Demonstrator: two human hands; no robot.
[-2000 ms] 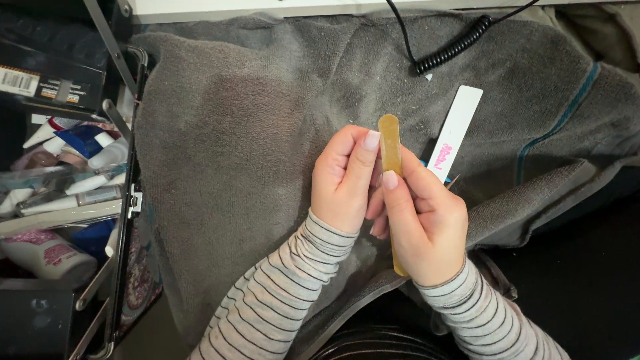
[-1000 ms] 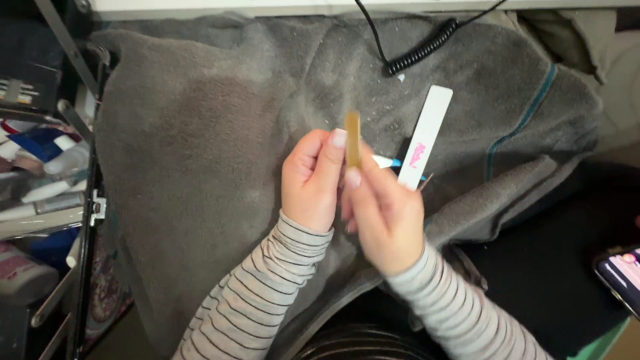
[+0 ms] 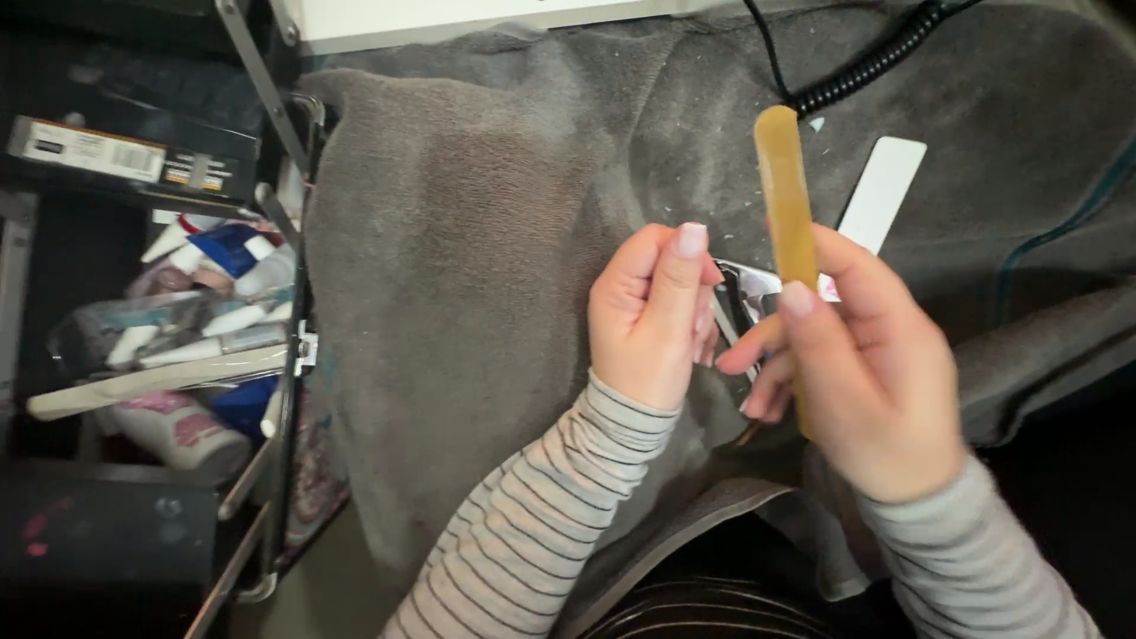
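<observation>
My right hand [image 3: 874, 355] grips a yellowish nail file [image 3: 785, 195] upright between thumb and fingers. To its left is my left hand [image 3: 652, 311], fingers curled and thumb on top, apart from the file; nothing shows in it. Behind and between the hands, partly hidden, lie shiny metal nail clippers or a similar metal tool [image 3: 750, 280]. A white nail file [image 3: 883, 191] rests on the grey towel [image 3: 461, 266], its lower end behind my right hand.
At the left stands an open case with a metal frame [image 3: 297, 373], holding tubes, bottles [image 3: 182, 430] and a black box [image 3: 133, 155]. A coiled black cable [image 3: 865, 62] crosses the towel's far edge, by a white surface [image 3: 461, 13].
My right hand has drawn away to the right with the yellowish file, which was between both hands before. The metal tool behind them now shows.
</observation>
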